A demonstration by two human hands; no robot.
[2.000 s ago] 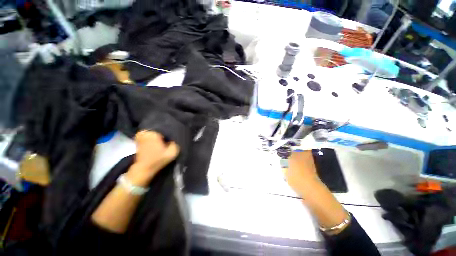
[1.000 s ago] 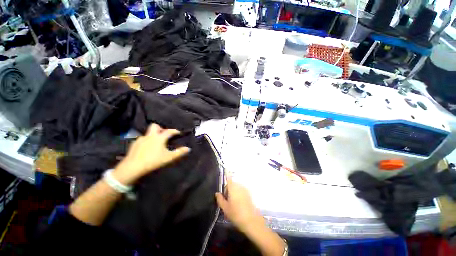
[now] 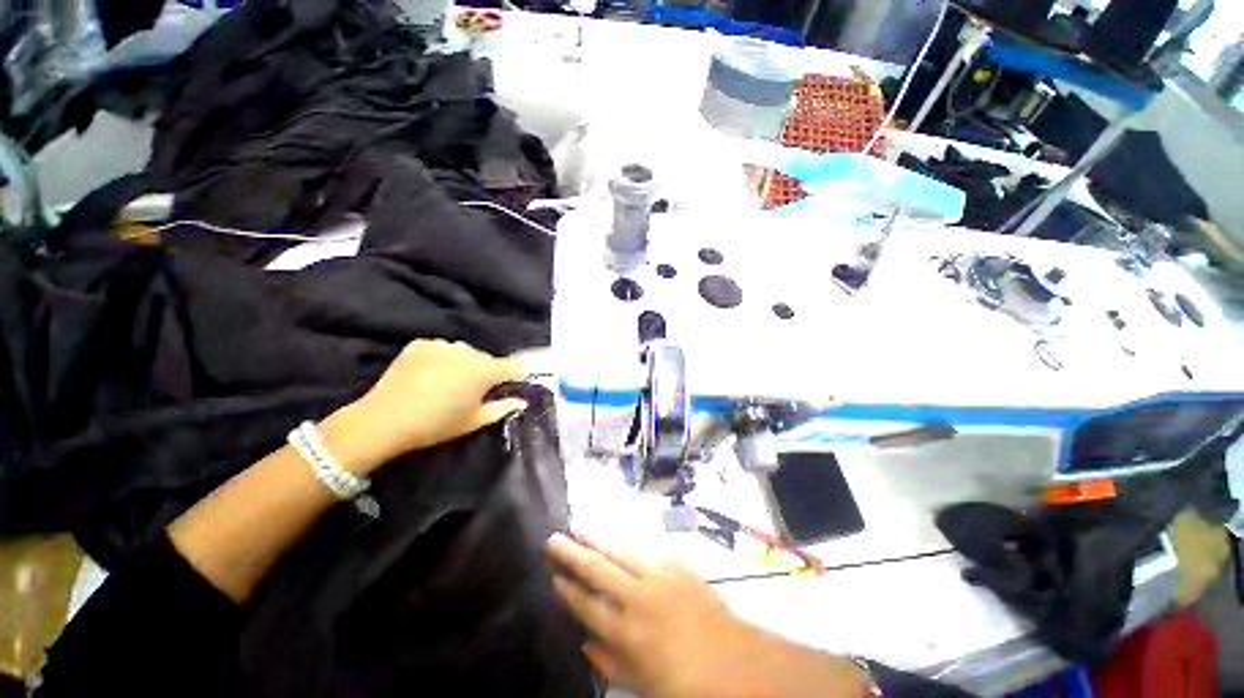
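A dark garment hangs over the table's front edge and joins a large heap of dark cloth on the left. My left hand is on its upper edge, thumb and fingers at the cloth near the left end of the white machine head. Whether it pinches the cloth is unclear. My right hand lies at the cloth's right edge, fingers extended and slightly apart. The needle area is just right of the cloth. The cloth does not reach under it.
A black phone and snips with red and yellow handles lie on the machine bed. A black cloth scrap hangs at the right end. An orange-red basket stands behind the head. A red stool or bin is at lower right.
My left hand has moved to the garment's upper edge, closer to the machine head. My right hand has moved from near the needle to the cloth's right edge. The view has shifted closer.
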